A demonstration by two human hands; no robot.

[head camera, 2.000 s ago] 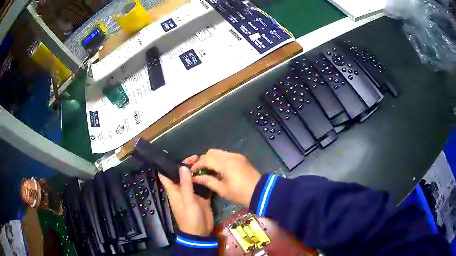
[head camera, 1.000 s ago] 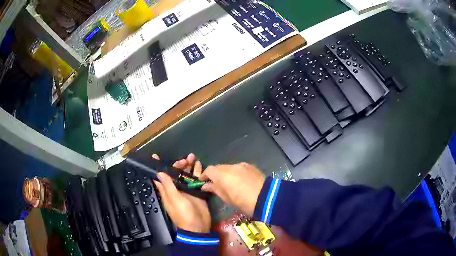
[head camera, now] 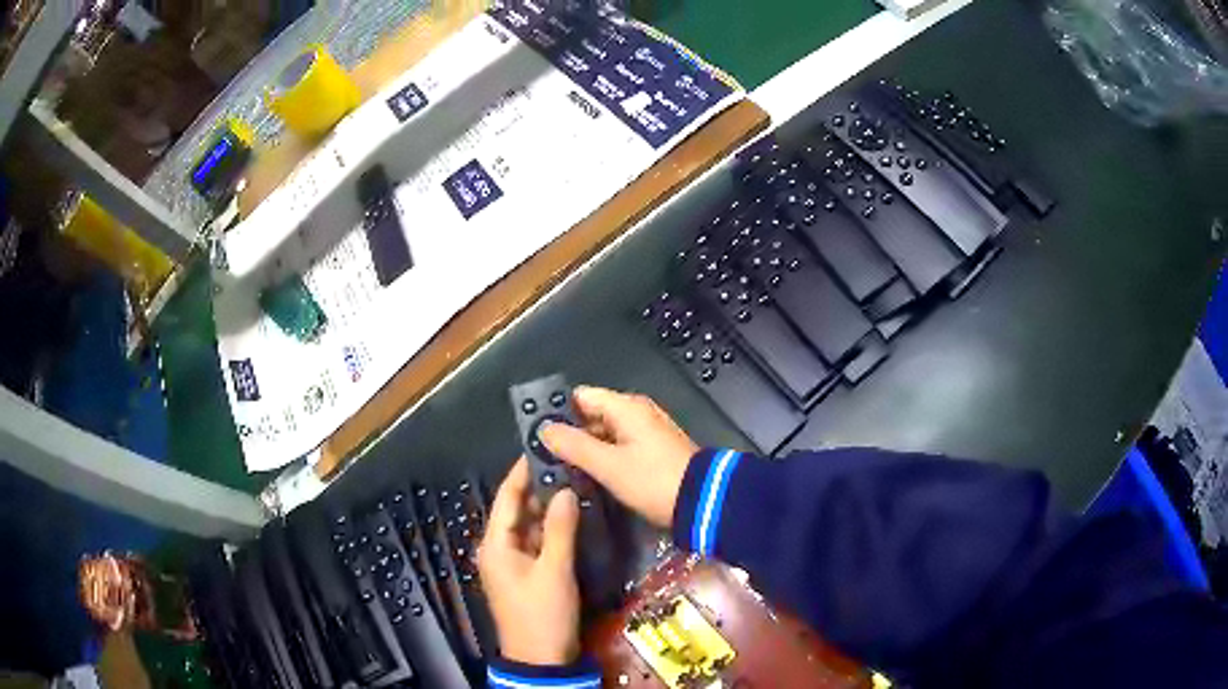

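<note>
A black remote control [head camera: 544,400] is held upright between both hands, its round buttons facing up. My left hand [head camera: 528,572] grips its lower part from the left. My right hand [head camera: 626,451] holds its right side, with the thumb on the buttons. The remote's lower end is hidden by the hands. Below them, a red-brown board [head camera: 768,633] carries a yellow contact block [head camera: 680,643].
A fan of black remotes [head camera: 835,256] lies at right. A row of remotes [head camera: 364,579] is packed at lower left. A printed sheet [head camera: 445,269] on a wooden board [head camera: 539,289] holds one remote [head camera: 385,226] and a green piece [head camera: 292,312].
The remote was tilted, with green cells at the right fingers; now its buttons face up and no cells show. The right thumb has moved onto the buttons. The camera view has shifted slightly.
</note>
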